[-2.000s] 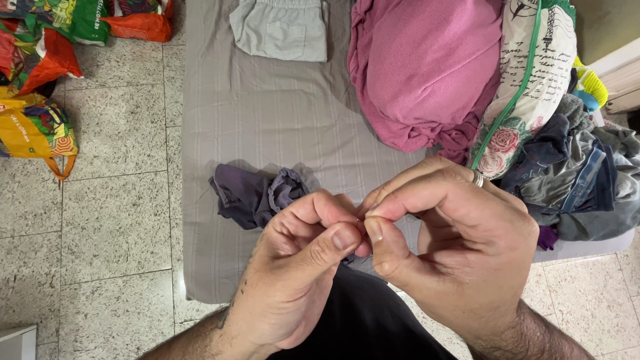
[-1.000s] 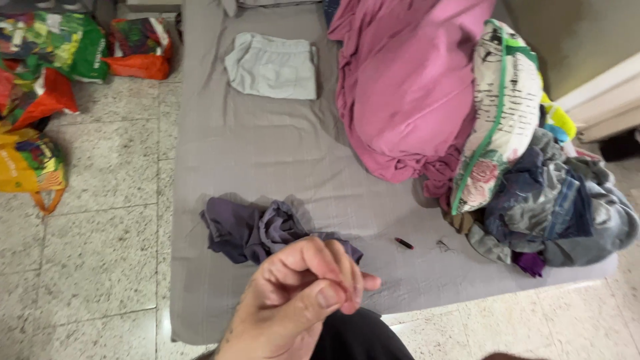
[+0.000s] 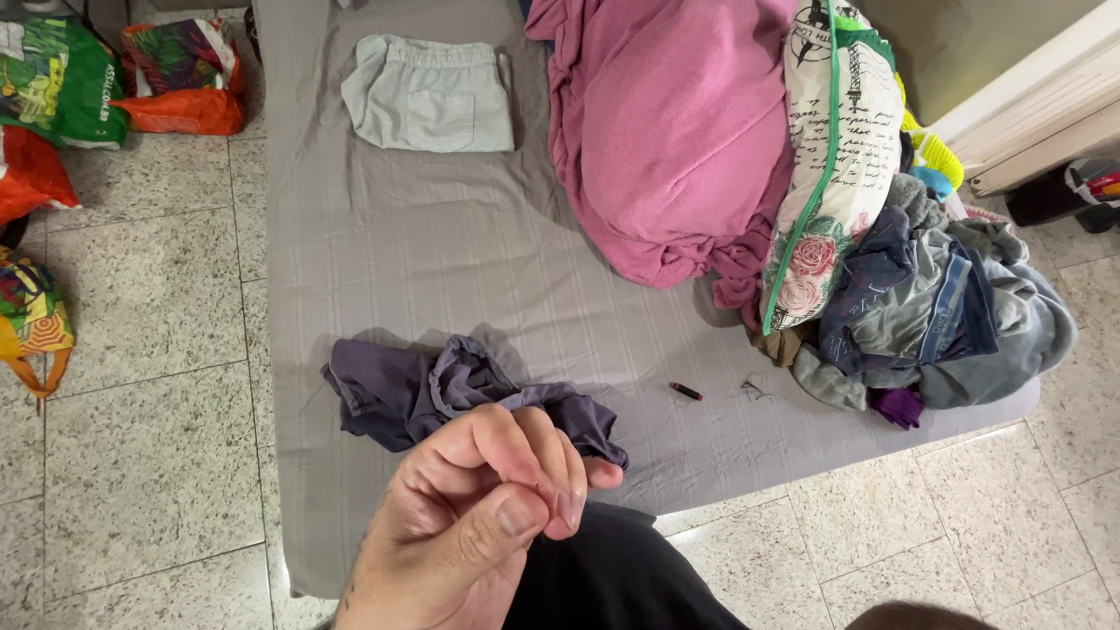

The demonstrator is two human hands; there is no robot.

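My left hand [image 3: 481,499] is held up in front of me, thumb and index fingertip pinched together. A tiny thin object [image 3: 535,484] barely shows between them, too small to identify. My right hand is out of view. Behind the left fingers, a crumpled dark purple-grey garment [image 3: 385,389] lies on the bed. To its right lie a small black and red item [image 3: 686,391], whose kind I cannot tell, and some loose dark threads [image 3: 754,388].
The bed's grey sheet [image 3: 411,236] bears folded light grey shorts [image 3: 437,105], a bundled pink blanket [image 3: 674,131], a floral zippered textile case [image 3: 809,254] and a clothes pile [image 3: 945,306]. Shopping bags [image 3: 61,79] stand on the tiled floor, left. My dark-clothed leg [image 3: 612,569] is below.
Two seconds ago both hands pinched together at the fingertips; my right hand has since left the view. The black and red item and the threads now show. My left hand remains pinched.
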